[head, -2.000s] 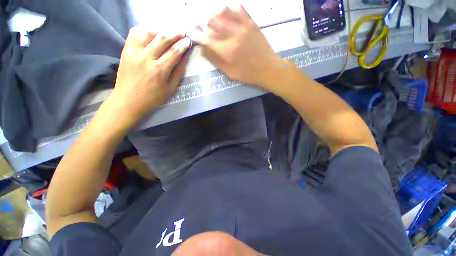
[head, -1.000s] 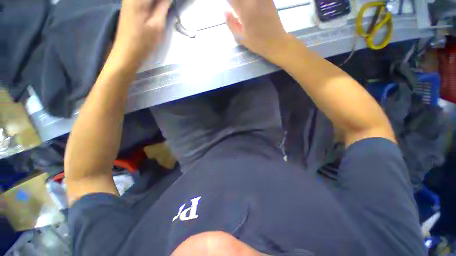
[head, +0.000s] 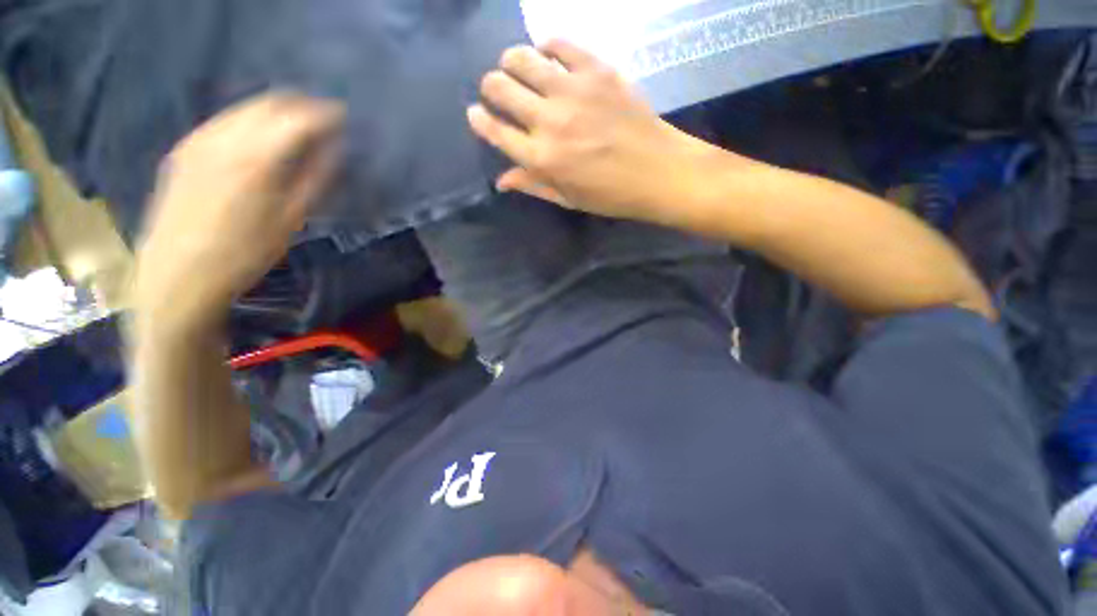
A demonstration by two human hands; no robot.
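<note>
A large dark cloth piece point(head: 415, 114) lies over the left and middle of the table and reaches over its front edge. My left hand point(head: 259, 163) is blurred over the cloth at the left, its fingers bent; whether it grips cloth cannot be told. My right hand point(head: 559, 126) rests at the right edge of the cloth, palm down, with its fingers a little apart and bent. Whether it pinches the cloth edge is not clear.
The ruler-marked table edge point(head: 770, 42) shows to the right. Yellow scissor handles point(head: 1004, 15) are cut off at the top right. Below the table at left are a red rim point(head: 307, 345) and a cardboard piece point(head: 102, 451). Dark cloth and blue things lie at right.
The dark cloth has moved right across the table, covering the white surface where the thin dark strip lay. Both hands are now at this cloth. The view has shifted left, and the phone is out of view.
</note>
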